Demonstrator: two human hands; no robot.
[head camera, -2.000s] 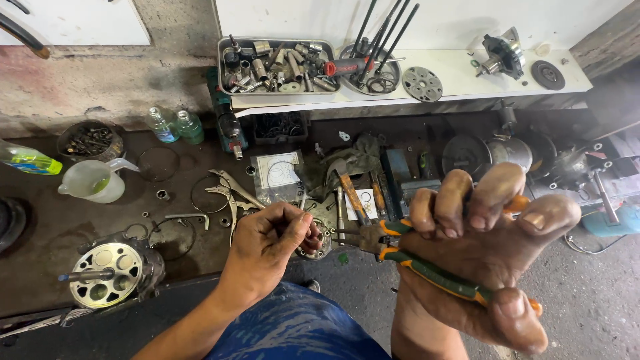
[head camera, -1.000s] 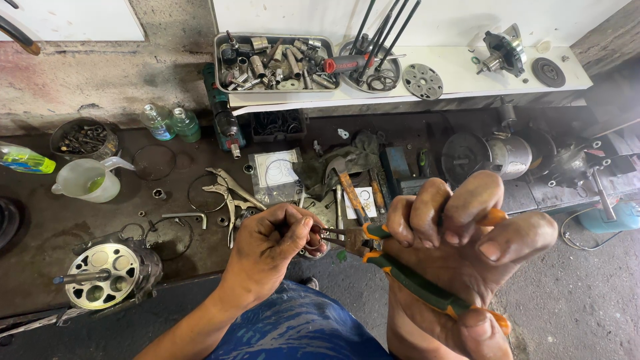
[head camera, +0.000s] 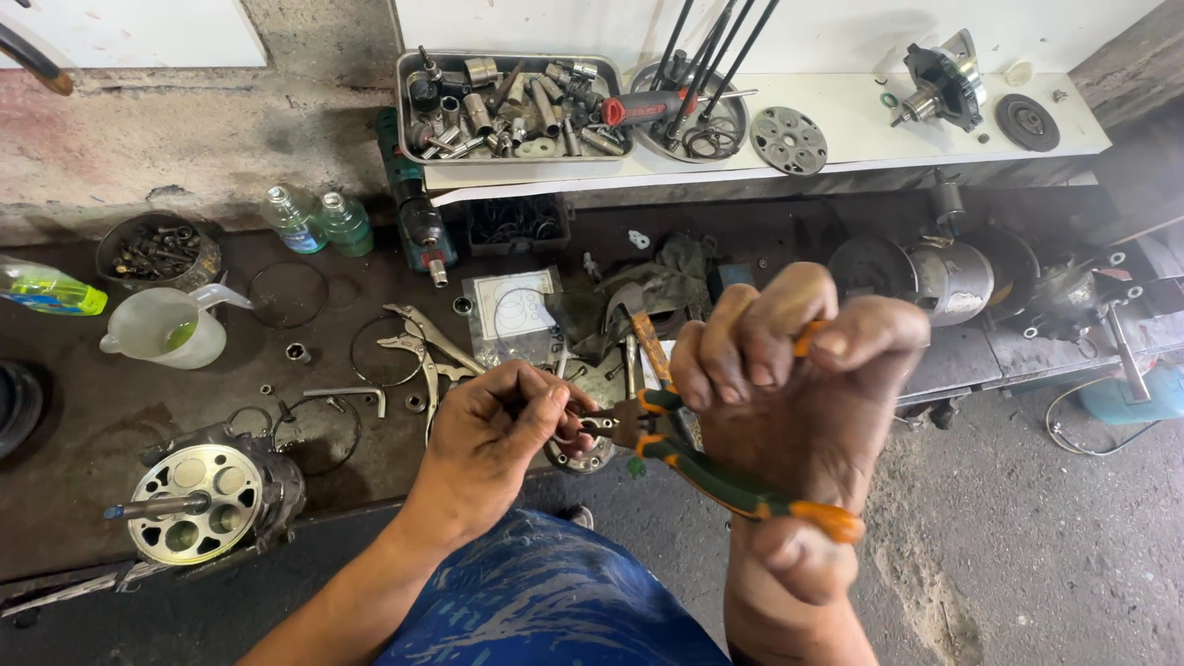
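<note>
My right hand (head camera: 795, 370) holds pliers (head camera: 708, 476) with green and orange handles, the handles spread between fingers and thumb. Their jaws point left and meet a small ring-like part (head camera: 592, 424) at the fingertips of my left hand (head camera: 504, 435). My left hand pinches that small part between thumb and fingers; its exact shape is mostly hidden. Behind both hands, on the bench edge, lies a round metal plate (head camera: 583, 455), partly covered. Locking pliers (head camera: 430, 356) lie left of it, beside a clear bag (head camera: 518, 314) with a printed sheet.
A round compressor body (head camera: 194, 504) sits at the bench's left front edge. A hex key (head camera: 356, 392), plastic jug (head camera: 166, 328), power drill (head camera: 421, 217) and bowl of bolts (head camera: 159, 250) are on the bench. The shelf holds a tray of sockets (head camera: 513, 159). A metal cylinder (head camera: 953, 277) stands at right.
My right hand and the pliers have shifted slightly left and closer to my left hand since two seconds ago. My left hand stays in nearly the same place.
</note>
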